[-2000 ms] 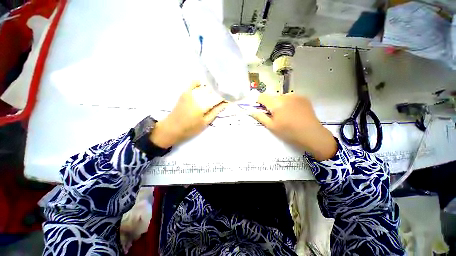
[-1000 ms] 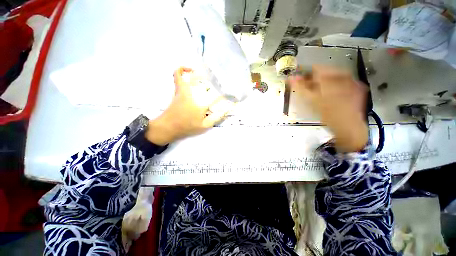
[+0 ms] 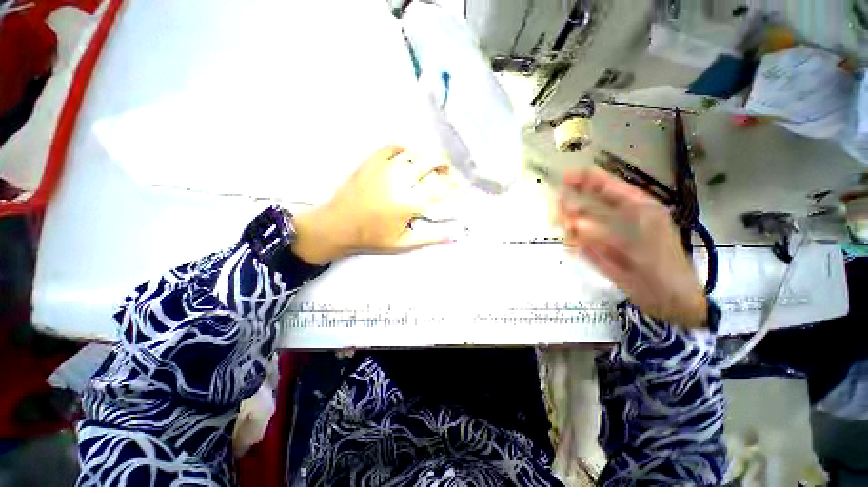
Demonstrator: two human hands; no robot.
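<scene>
My left hand [image 3: 385,207] lies palm down on the white machine table, fingers toward the needle area; the white fabric piece [image 3: 219,143] beside it is washed out, so any grip is unclear. My right hand [image 3: 628,243] is raised right of the needle area, blurred, fingers close together; I cannot tell if it holds anything. A dark narrow tool [image 3: 636,177] shows just above it, angled toward the large black shears [image 3: 683,166], whose handles are partly hidden behind my right hand.
The pale machine head [image 3: 533,38] and a cream round part [image 3: 572,133] are at top centre. A printed ruler [image 3: 457,318] runs along the front edge. A red basket rim [image 3: 71,124] is at left. Paper slips [image 3: 809,90] are top right; a small dark mechanism [image 3: 769,224] is far right.
Both hands were together at the needle area; my right hand has moved away to the right. The thin bar below the round part no longer shows there. The view has shifted slightly.
</scene>
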